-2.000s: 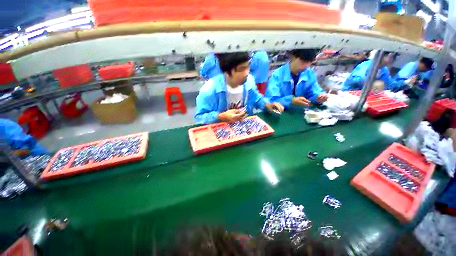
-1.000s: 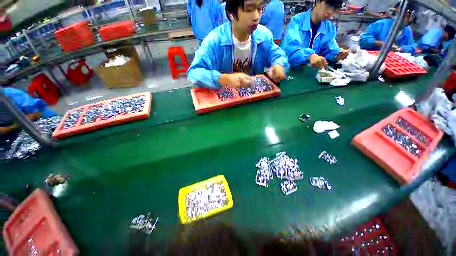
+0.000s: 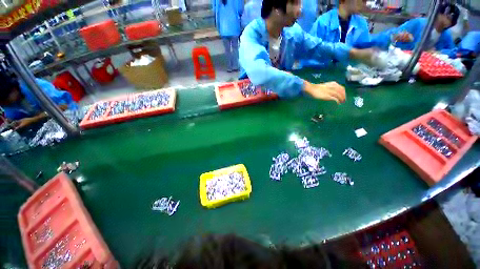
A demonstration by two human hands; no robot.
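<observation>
A yellow parts tray (image 3: pixel 226 186) full of small silvery parts sits on the green belt in front of me. A loose cluster of small metal frames (image 3: pixel 304 163) lies to its right, with smaller groups beside it. Another small group of frames (image 3: pixel 166 205) lies to the left of the yellow tray. Neither of my hands can be made out. A dark blurred shape covers the bottom middle edge; I cannot tell what it is.
Orange-red compartment trays stand at near left (image 3: pixel 58 226), far left (image 3: pixel 131 107), far middle (image 3: pixel 227 95) and right (image 3: pixel 431 144). A red multi-cell tray (image 3: pixel 389 251) is at the lower right. A person opposite reaches over the belt. A white square (image 3: pixel 360 132) lies there.
The view has tipped down and shifted left, bringing the yellow tray into full view. The person opposite has stretched an arm over the belt. The larger white piece beside the white square is gone from there.
</observation>
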